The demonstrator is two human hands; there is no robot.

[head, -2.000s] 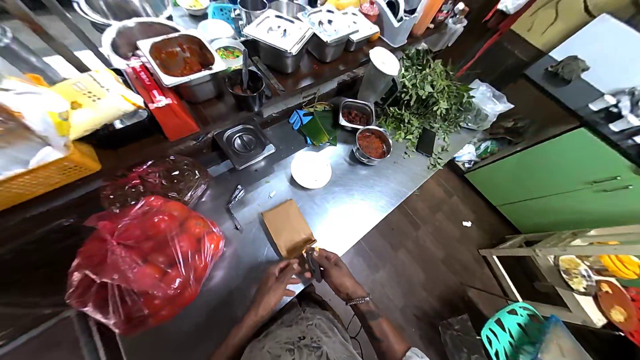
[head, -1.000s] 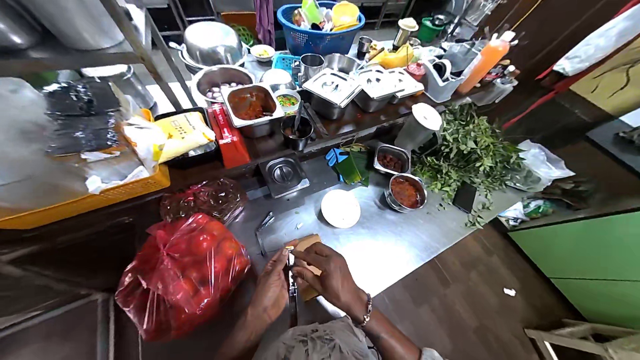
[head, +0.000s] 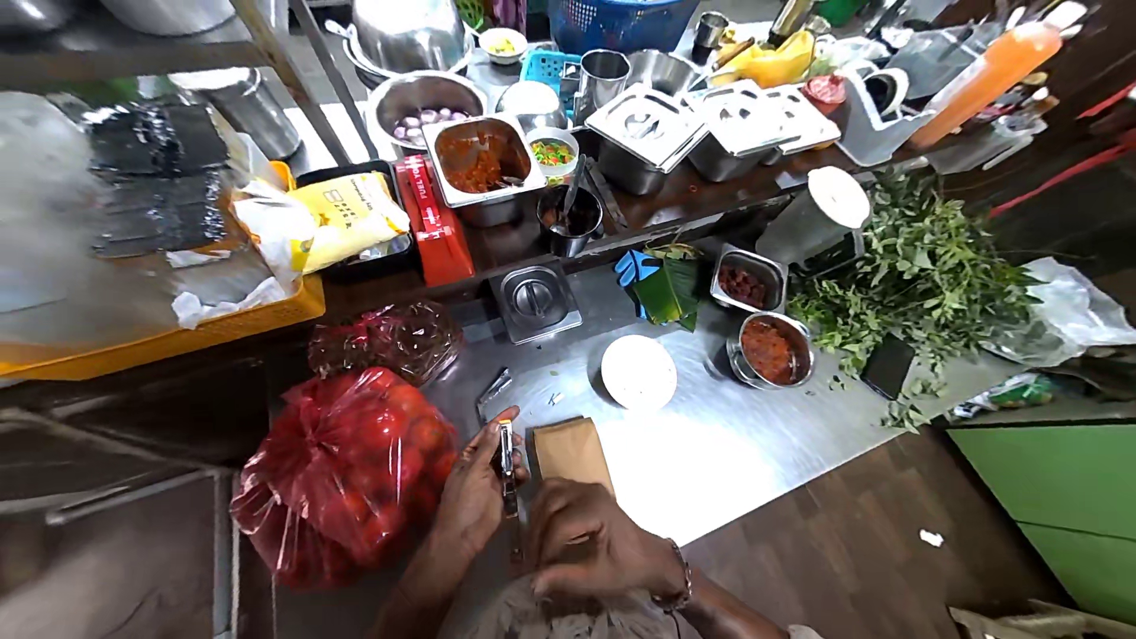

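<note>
My left hand point(head: 484, 488) holds upright a slim dark and silver tool point(head: 508, 470), possibly a stapler, with a yellowish bit near its top. Close by on the right, my right hand point(head: 581, 541) has curled fingers; whether anything is inside them is hidden. Just beyond it, a folded brown paper bag point(head: 572, 448) lies on the steel table point(head: 754, 453). A bent shiny metal piece point(head: 493, 390) lies beyond my left hand. Farther back is a round white dish or lid point(head: 639, 373).
Left of my hands sits a red plastic bag of tomatoes point(head: 355, 470). A lidded steel container point(head: 535, 302), a steel bowl of red sauce point(head: 772, 351) and leafy green stems point(head: 914, 275) stand farther back. Food pans line the raised shelf point(head: 661, 222).
My right hand has come away from the slim tool, which both hands held a second ago; the left keeps it. The brown paper bag is less covered by my hands. The view has shifted.
</note>
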